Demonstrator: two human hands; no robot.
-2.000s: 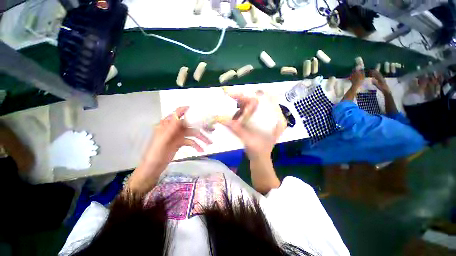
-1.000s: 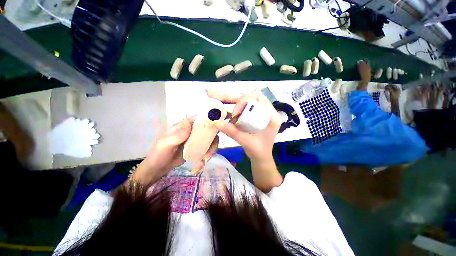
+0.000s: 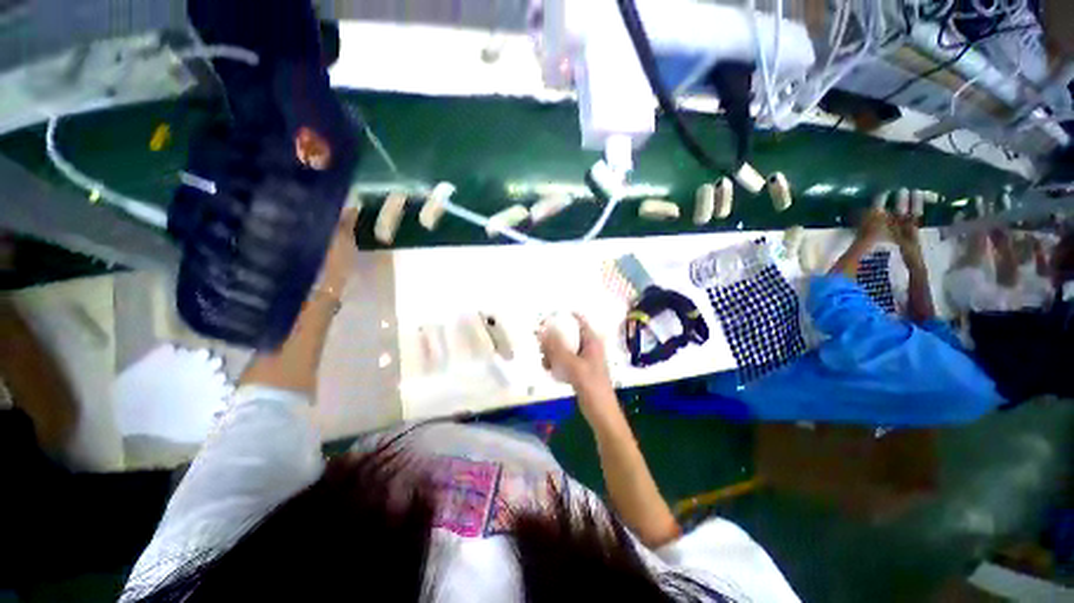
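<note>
My right hand (image 3: 579,359) is closed around a white rounded unit (image 3: 563,329) over the white sheet. My left arm reaches forward to the near edge of the green belt. My left hand (image 3: 340,252) is partly hidden behind the black fan, and its fingers and anything in them cannot be made out. A cream device body (image 3: 495,337) with a dark spot near its end lies on the white sheet (image 3: 453,383), left of my right hand. Other pale, blurred oblongs lie beside it.
A black slatted fan (image 3: 253,236) hangs close at the left. Several cream units lie along the green belt (image 3: 495,141). A white glove (image 3: 177,395) is at left. A black coiled strap (image 3: 663,327), checked cloth (image 3: 757,318) and blue-sleeved person (image 3: 883,353) are at right.
My left hand has let go of the cream body and moved forward and left to the belt. My right hand keeps the white unit, lower and apart. The view has shifted, showing more above the belt.
</note>
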